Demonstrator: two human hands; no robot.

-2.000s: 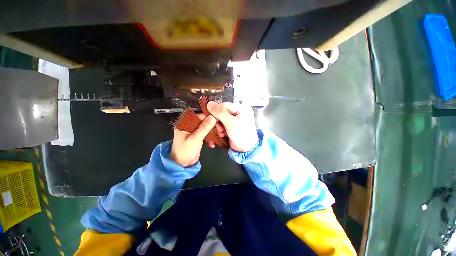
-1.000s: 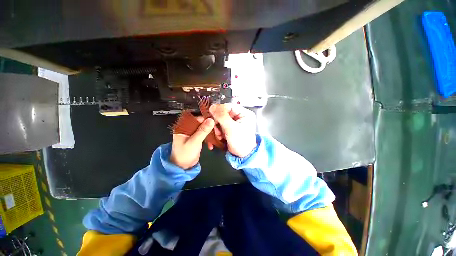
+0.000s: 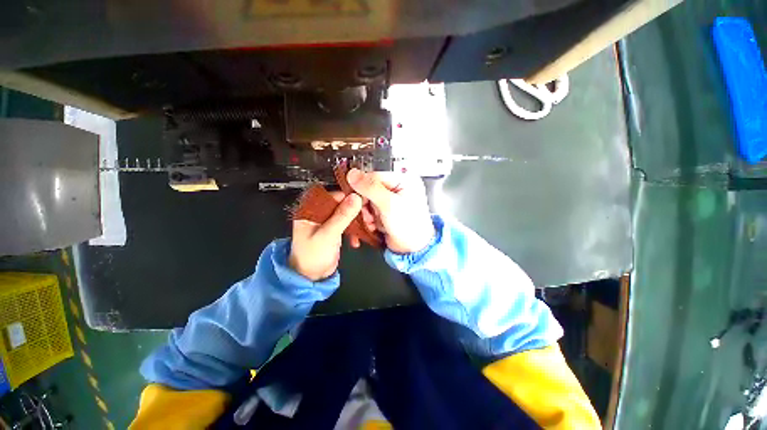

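Note:
My left hand (image 3: 318, 243) grips a fanned bundle of brown-red lead wires (image 3: 314, 204), its thin tips spread to the left. My right hand (image 3: 394, 208) pinches a smaller part of the same wires, tips pointing up at the crimping applicator (image 3: 336, 126). Both hands touch, thumbs side by side, just in front of the applicator. Whether a wire end lies inside the applicator is too small to tell. The terminal strip (image 3: 134, 165) runs in from the left. The crimping machine housing (image 3: 193, 34) spans the top of the view.
Scissors with white loops (image 3: 531, 101) lie on the dark bench top (image 3: 538, 210) at right. A paper sheet (image 3: 111, 201) and a grey metal cover (image 3: 46, 185) are at left. A yellow crate (image 3: 35, 327) stands on the floor. A blue tray (image 3: 742, 92) lies on the green table.
The dark press part above the applicator looks different between frames, and the view has shifted slightly. My hands stay almost in place, still holding the wires.

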